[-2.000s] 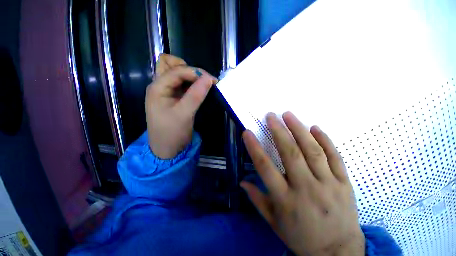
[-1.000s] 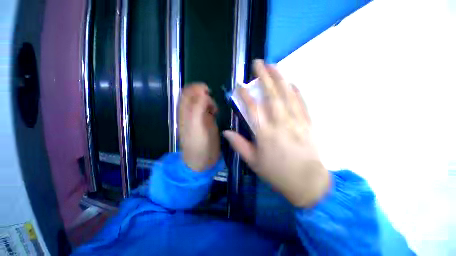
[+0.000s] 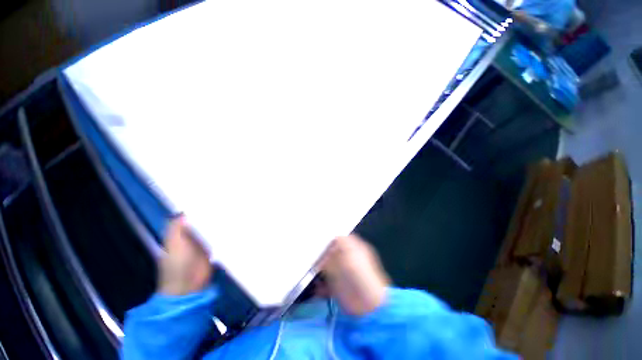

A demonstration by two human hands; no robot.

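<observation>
The backlight panel (image 3: 274, 133) is a very large, glaring white slab with a thin dark rim. It lies at an angle, one corner pointing down toward my body. My left hand (image 3: 184, 259) is at its lower-left edge, fingertips at the rim. My right hand (image 3: 352, 271) is at the lower-right edge near the corner, fingers curled against the edge. Both hands are blurred and their fingers are partly hidden at the panel edge. No dots or strip can be made out in the glare.
Metal conveyor rollers (image 3: 60, 232) are at the left, with a blue padded support (image 3: 127, 176) beneath the panel edge. Cardboard boxes (image 3: 591, 232) stand on the floor at the right. A green table (image 3: 538, 102) holds blue packets (image 3: 563, 81). A person's blue sleeve (image 3: 552, 10) shows at the upper right.
The view has swung toward the right, bringing in the floor, boxes and table. My hands have moved from one corner area to two edges on either side of a corner.
</observation>
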